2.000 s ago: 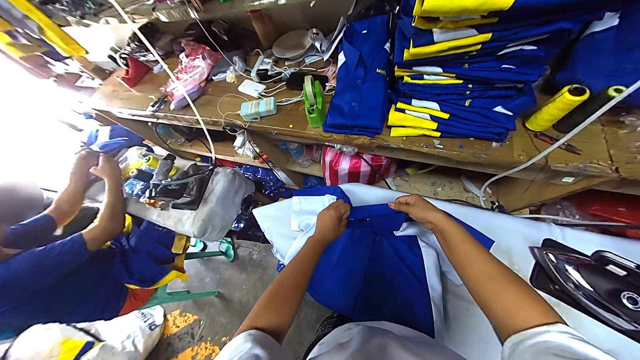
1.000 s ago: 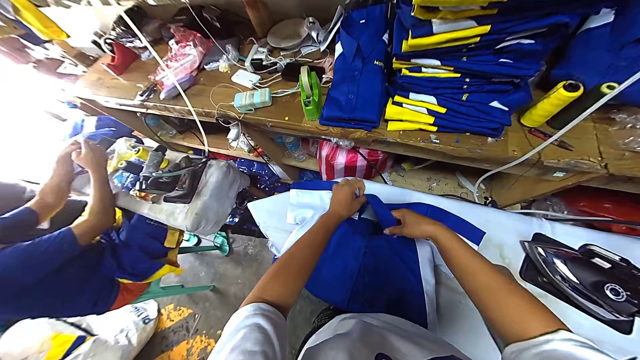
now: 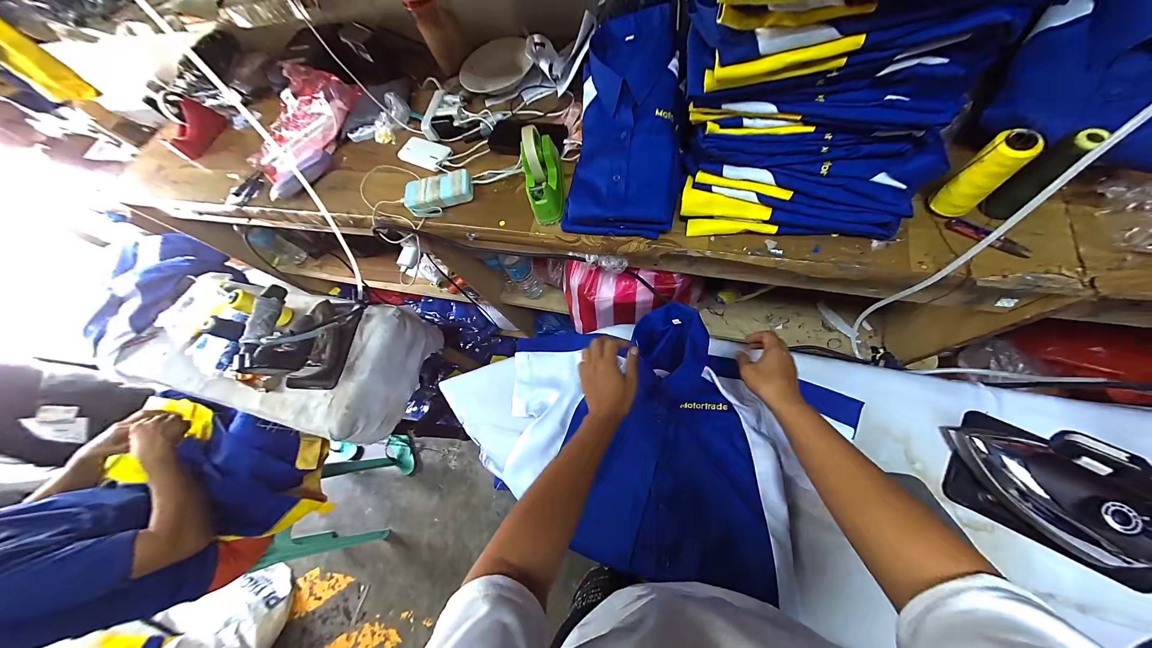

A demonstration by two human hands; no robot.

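Note:
A blue shirt with white side panels and sleeves (image 3: pixel 670 477) lies front up on the white-covered ironing surface (image 3: pixel 900 405), its collar towards the shelf and its lower part hanging over the near edge. My left hand (image 3: pixel 609 376) rests on the white shoulder left of the collar, its fingers on the cloth. My right hand (image 3: pixel 767 367) is at the other shoulder, thumb and fingertips pinching what looks like the cloth's edge. A black and silver clothes iron (image 3: pixel 1053 495) sits at the right on a dark rest.
A wooden bench (image 3: pixel 504 229) behind holds a folded blue shirt (image 3: pixel 621 135), a shirt stack (image 3: pixel 801 126), yellow thread (image 3: pixel 987 173) and a green tape dispenser (image 3: pixel 542 175). A white cable (image 3: pixel 999 234) hangs at the right. At left, a person (image 3: pixel 135 504) sits by a padded surface (image 3: pixel 387 360).
The shirt's collar and front now lie spread out between my hands, where the cloth was bunched before. My hands have moved apart. The other person's hands have come down to the lap.

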